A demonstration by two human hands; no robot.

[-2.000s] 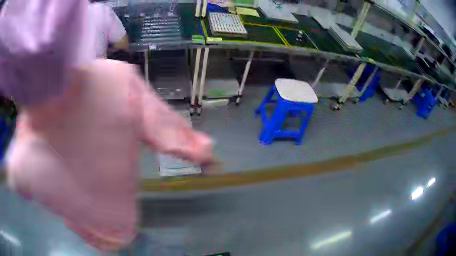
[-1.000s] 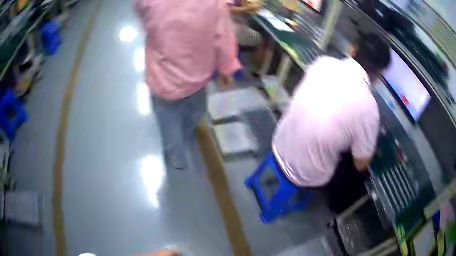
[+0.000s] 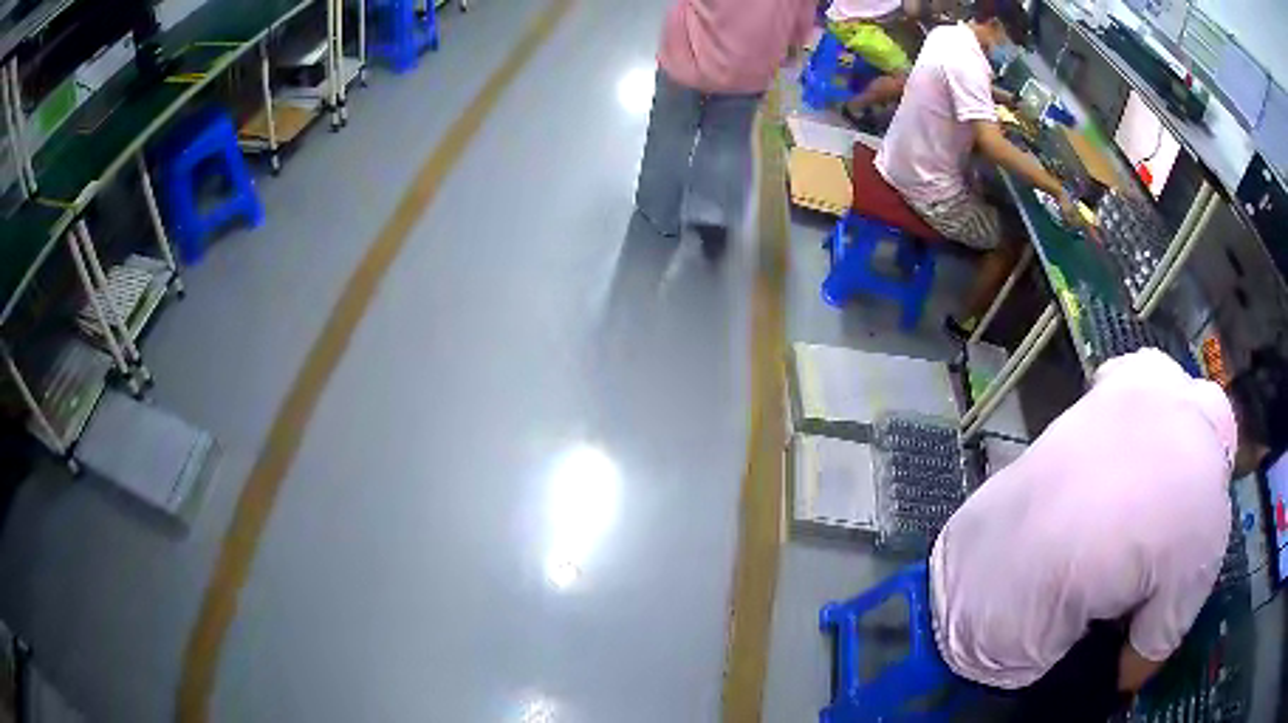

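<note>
Neither of my hands is in the picture. Nearest in front of me is the grey floor (image 3: 466,466) of an aisle between two brown floor lines. At the lower right a person in a pale pink shirt (image 3: 1081,530) sits on a blue stool (image 3: 879,643), bent over a green-matted bench. On the floor beside the right line lie pale stacked boxes (image 3: 833,480) and a clear blister tray (image 3: 921,473).
Another seated person (image 3: 944,113) works with an arm over the right bench. A person in a darker pink top (image 3: 723,50) stands farther up the aisle. At left are a green bench (image 3: 106,127), a blue stool (image 3: 205,184) and a pale flat stack (image 3: 148,452) on the floor.
The view has swung and now looks along the aisle. The person in the darker pink top is farther off. The blurred skin-coloured shape at the lower edge is out of view.
</note>
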